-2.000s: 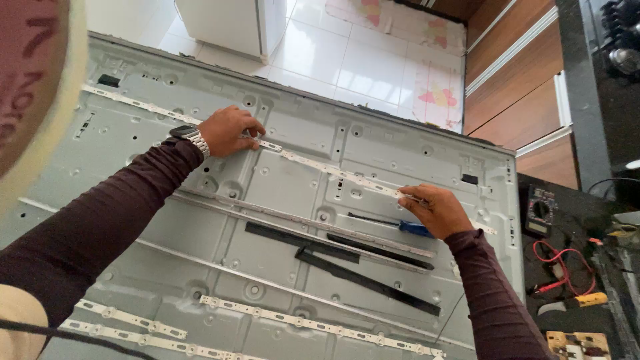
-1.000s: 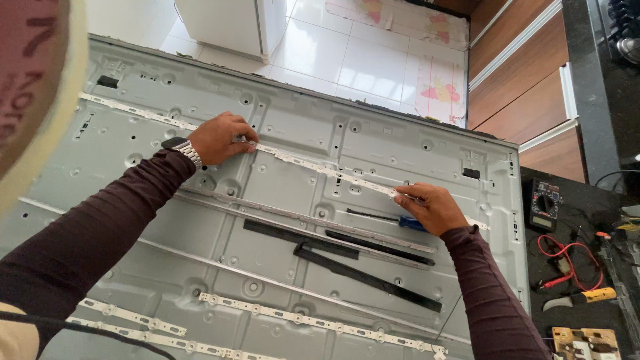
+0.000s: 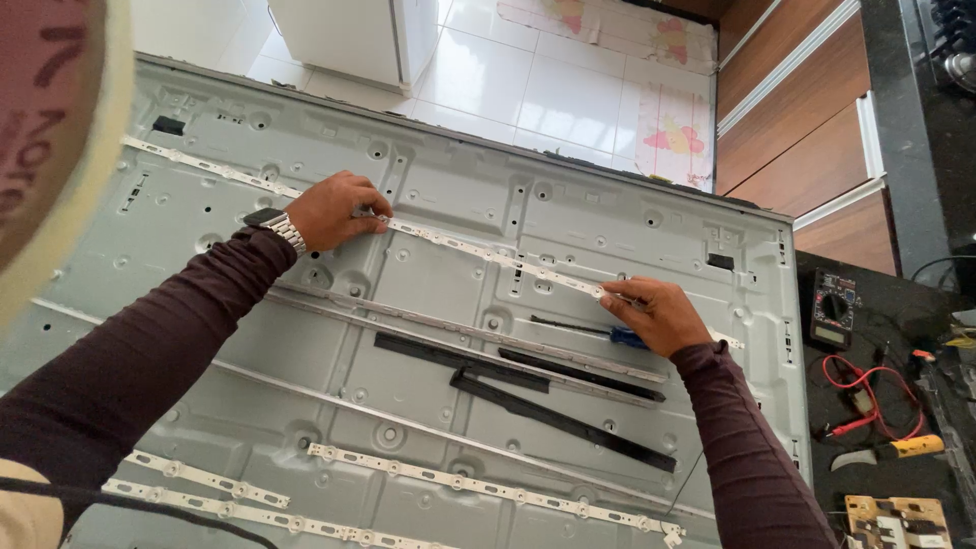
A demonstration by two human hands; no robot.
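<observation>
A white LED backlight strip [image 3: 488, 254] lies slanted across the upper part of a grey metal TV back panel [image 3: 427, 305]. My left hand [image 3: 339, 212] pinches it near the middle, with a watch on that wrist. My right hand [image 3: 656, 311] grips the strip farther right, fingertips on its edge. Beneath the right hand is a screwdriver [image 3: 627, 337] with a blue handle, partly covered by the fingers. Below the hands lie black plastic strips [image 3: 564, 419] and long thin metal rails [image 3: 473, 335].
More LED strips [image 3: 457, 482] lie on the lower panel. On the dark counter at right are a multimeter [image 3: 833, 309], red test leads [image 3: 869, 374], a yellow-handled knife [image 3: 888, 451] and a circuit board [image 3: 896, 522]. A large tape roll [image 3: 114, 145] fills the upper left edge.
</observation>
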